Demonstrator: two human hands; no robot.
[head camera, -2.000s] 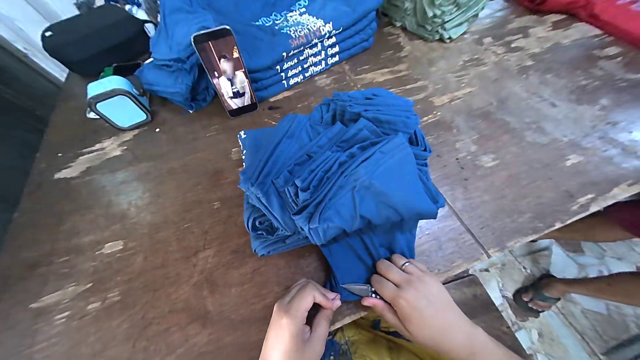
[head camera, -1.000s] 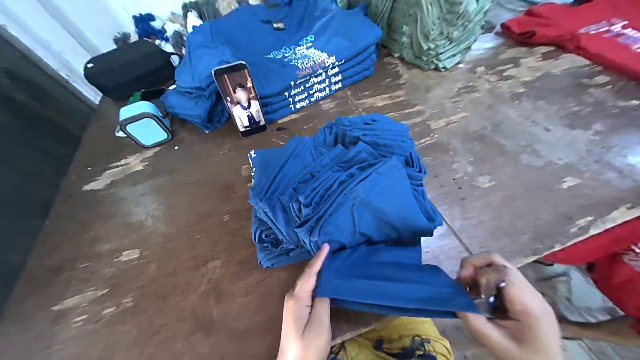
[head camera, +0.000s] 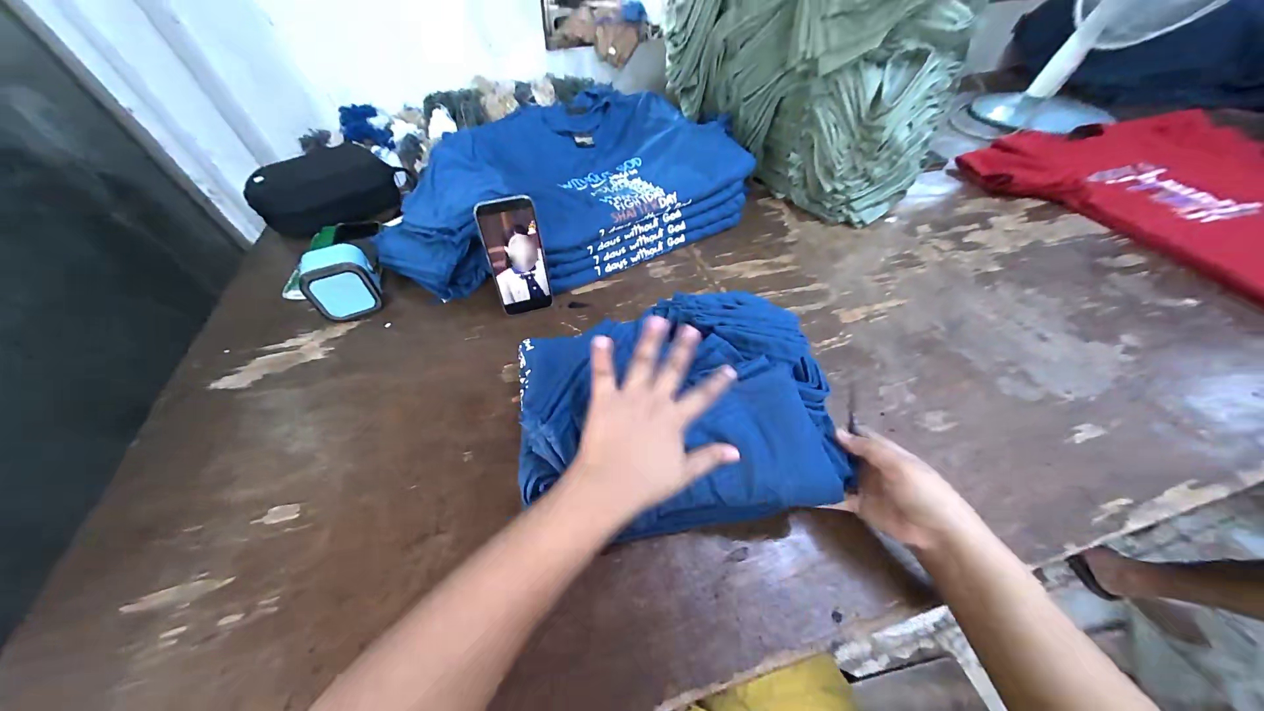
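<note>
A pile of folded blue fabric (head camera: 770, 434) lies on the worn wooden table (head camera: 375, 533). My left hand (head camera: 647, 425) rests on it with fingers spread, palm down, holding nothing. At the pile's right edge, my right hand (head camera: 894, 484) has its thumb over the fabric and its fingers beneath. A thin dark tool tip shows by the right thumb; the rest of that tool is hidden.
Behind the pile stand a phone (head camera: 513, 255), a stack of printed blue T-shirts (head camera: 592, 188), a light-blue boxy device (head camera: 341, 281) and a black case (head camera: 324, 188). Green fabric (head camera: 829, 109) and a red T-shirt (head camera: 1136, 188) lie farther right. A person's foot (head camera: 1111, 573) shows beyond the table edge.
The blue flap held at the near side is now folded onto the pile. My left hand has moved from the near edge onto the top. The view has tilted up.
</note>
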